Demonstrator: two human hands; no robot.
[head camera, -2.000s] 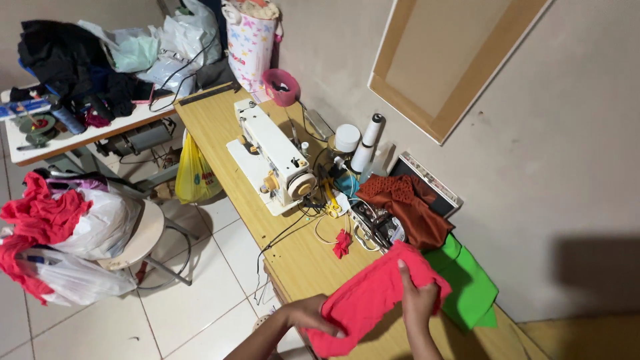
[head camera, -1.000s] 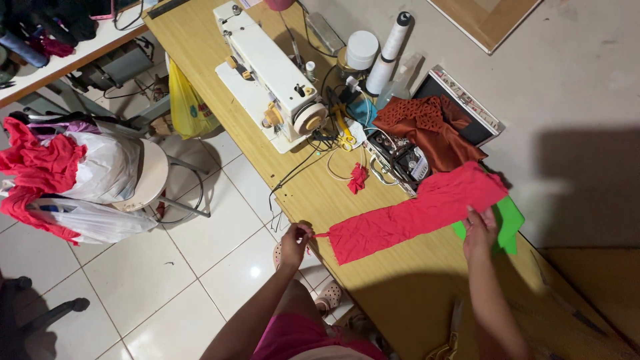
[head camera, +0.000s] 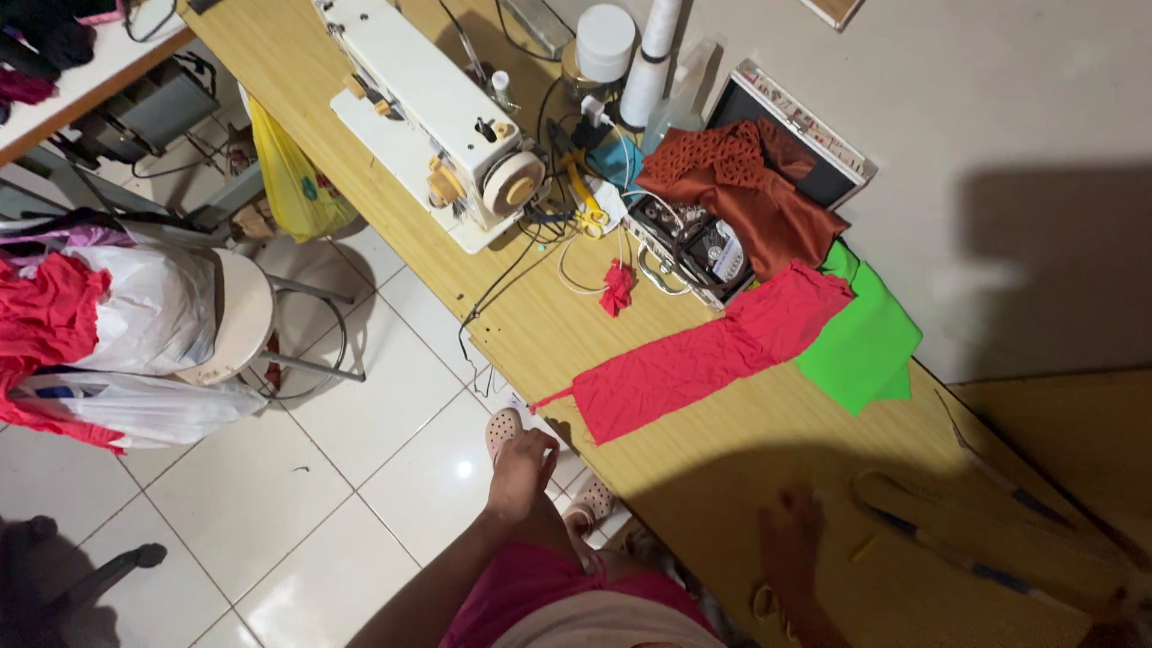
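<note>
A long strip of red fabric (head camera: 666, 373) lies across the wooden table, a thin red tie reaching from its left end over the edge. My left hand (head camera: 525, 472) is just below that tie, fingers curled, touching nothing that I can see; whether it holds something small is unclear. In shadow over the lower table is my right hand (head camera: 792, 522), blurred, its grip not readable. Green fabric (head camera: 864, 337) lies under the red strip's right end. Beside them a small red scrunched cloth (head camera: 617, 288) rests near an open case (head camera: 643, 238) with brown satin fabric (head camera: 774, 211) over it.
A white sewing machine (head camera: 432, 108) stands at the upper left of the table, cables behind it. Yellow scissors (head camera: 589, 216), thread cones (head camera: 645, 85) and a white-lidded jar (head camera: 604, 43) are near it. A measuring tape (head camera: 954, 558) lies lower right. A stool (head camera: 243, 315) with bags stands left.
The red fabric, held in both hands earlier, now lies flat on the table. My left hand has come off its tie, and my right hand has moved from its right part down toward the lower table.
</note>
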